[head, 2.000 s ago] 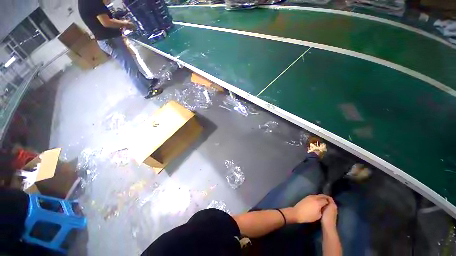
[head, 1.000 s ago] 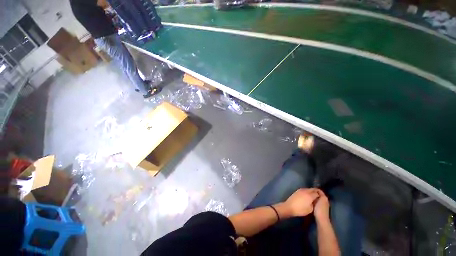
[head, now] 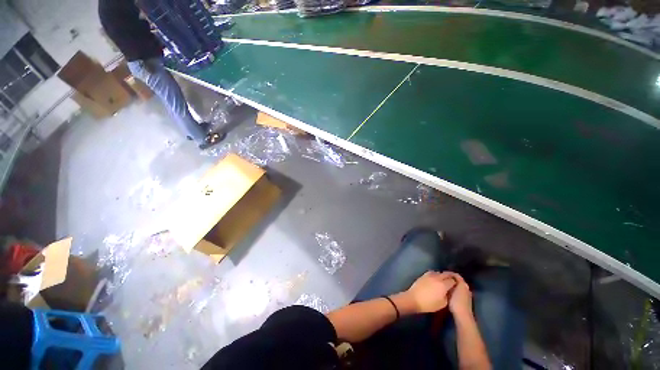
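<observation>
My left hand (head: pixel 433 291), with a dark band on its wrist, and my right hand (head: pixel 459 295) rest together over my lap, fingers closed against each other. No object shows in them; the space between the palms is hidden. The green conveyor belt (head: pixel 434 123) lies in front of my knees, with a pale edge rail (head: pixel 434 182) along its near side. Neither hand touches the belt.
An open brown carton (head: pixel 228 206) lies on the floor among clear film scraps (head: pixel 331 251). A blue stool (head: pixel 72 338) and another carton (head: pixel 56 273) are at lower left. A person (head: pixel 155 72) stands beside dark blue stacked goods (head: pixel 184 30) at the belt's far end.
The view has shifted, so the carton, person and belt mark sit farther left. My foot near the rail has drawn back towards me. My hands stay together.
</observation>
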